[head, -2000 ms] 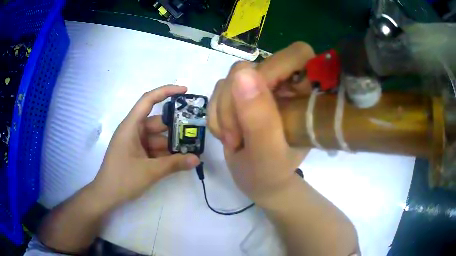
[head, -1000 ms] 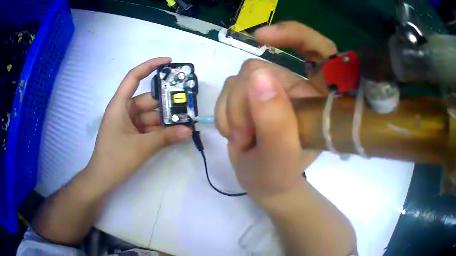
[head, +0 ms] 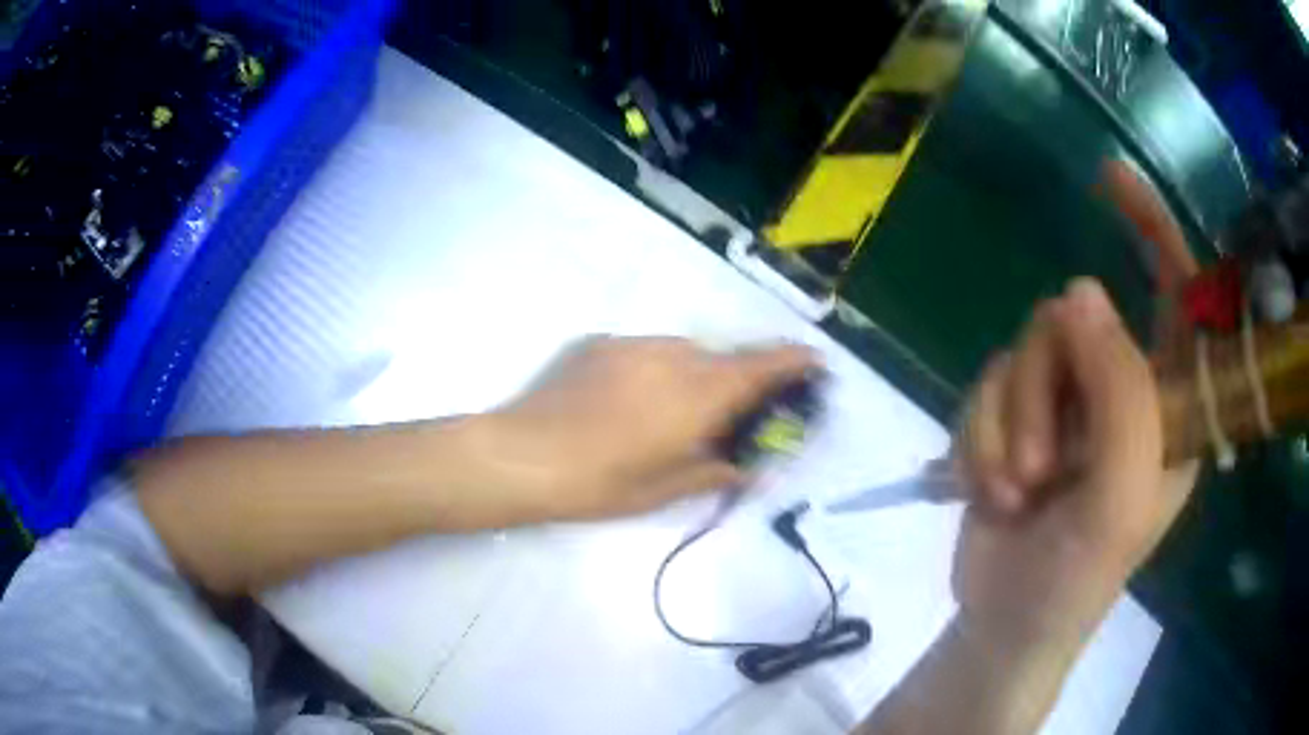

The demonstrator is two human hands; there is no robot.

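Note:
My left hand [head: 632, 424] holds the open black power adapter [head: 780, 431], blurred, above the white work sheet [head: 431, 273]. A yellow part shows on the adapter's inside. Its thin black output cable [head: 675, 620] runs down to a bundled coil on the sheet, and a small plug lies beside my fingers. My right hand [head: 1070, 417] is closed around the amber-brown glue gun [head: 1270, 376] at the right, its forefinger raised near the red lever [head: 1214, 297]. The pale dispensing nozzle [head: 897, 493] points left, apart from the adapter.
A blue plastic basket [head: 237, 216] with dark adapters inside stands at the upper left. A yellow-black striped divider [head: 879, 137] lies beyond the sheet, on a green surface. Dark parts with yellow specks [head: 646, 118] lie at the top. A curved metal rim is at the upper right.
The view has turned. My left hand has moved right with the adapter and now covers more of it. My right hand and the gun have shifted right, and the nozzle is away from the adapter.

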